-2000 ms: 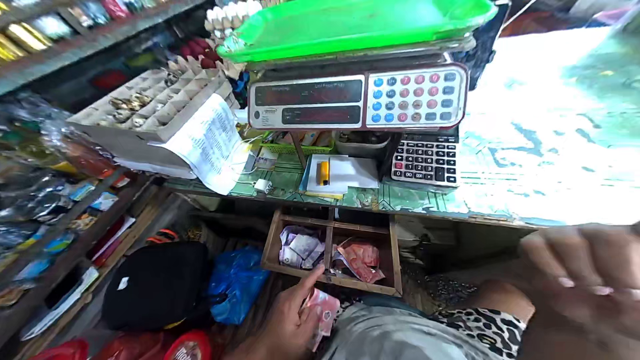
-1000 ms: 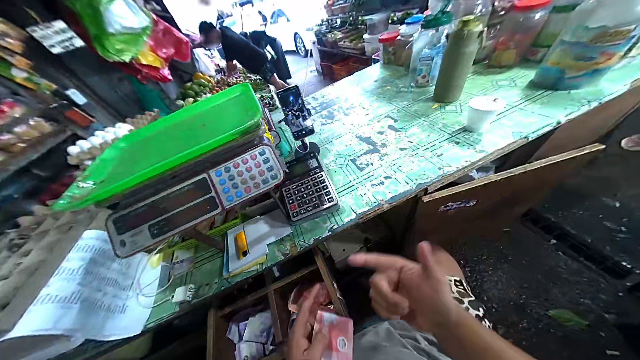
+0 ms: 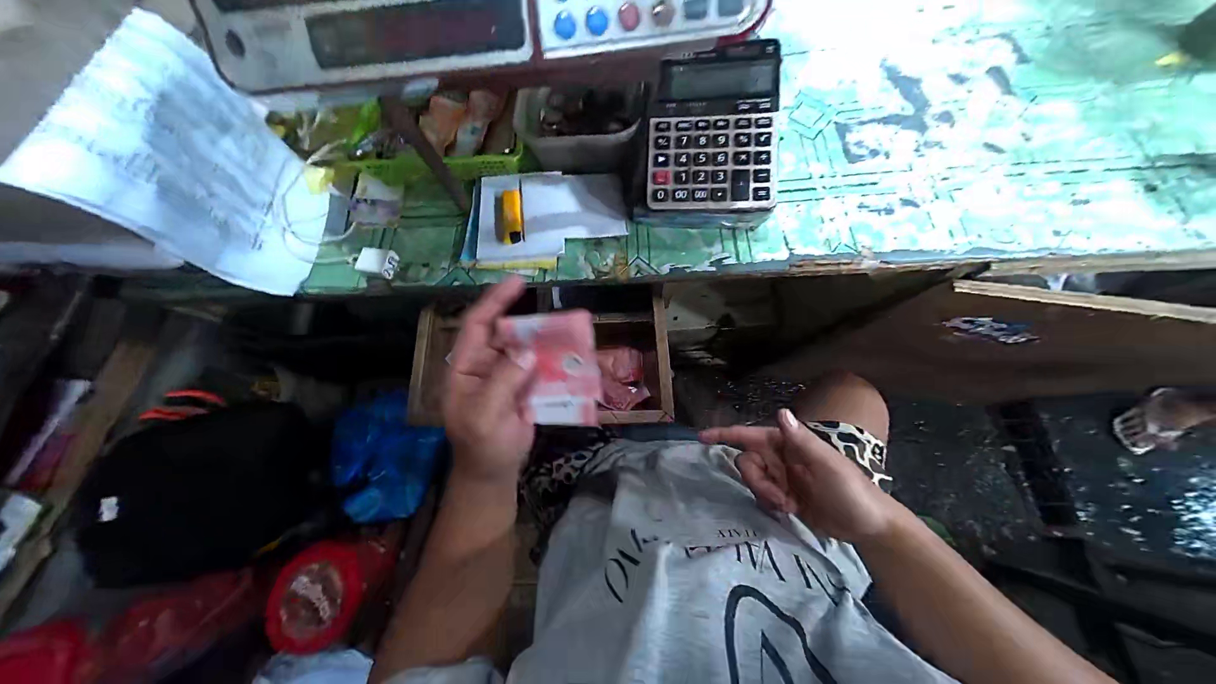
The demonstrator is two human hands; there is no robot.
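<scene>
In the head view my left hand (image 3: 489,389) holds a folded red banknote (image 3: 556,366) between its fingers, above an open wooden drawer (image 3: 662,351). More red banknotes (image 3: 622,375) lie in the drawer's right compartment; my hand and the note hide much of the left one. My right hand (image 3: 798,475) is over my lap, holding nothing, with its index finger pointing left and the other fingers partly curled. Above the drawer, on the green patterned counter (image 3: 855,218), lies a desk calculator (image 3: 712,138). A yellow cutter or marker (image 3: 512,217) rests on white papers (image 3: 589,204).
A digital scale (image 3: 408,38) stands at the counter's back, with a plastic tub (image 3: 579,123) and a green basket (image 3: 465,163) below it. Written paper sheets (image 3: 171,142) hang at left. A black bag (image 3: 199,484) and a blue plastic bag (image 3: 385,456) sit left of the drawer.
My left hand has lifted the red banknote up from low over the drawer. My right hand remains empty, with a finger extended. The view has swung back from the right side of the counter.
</scene>
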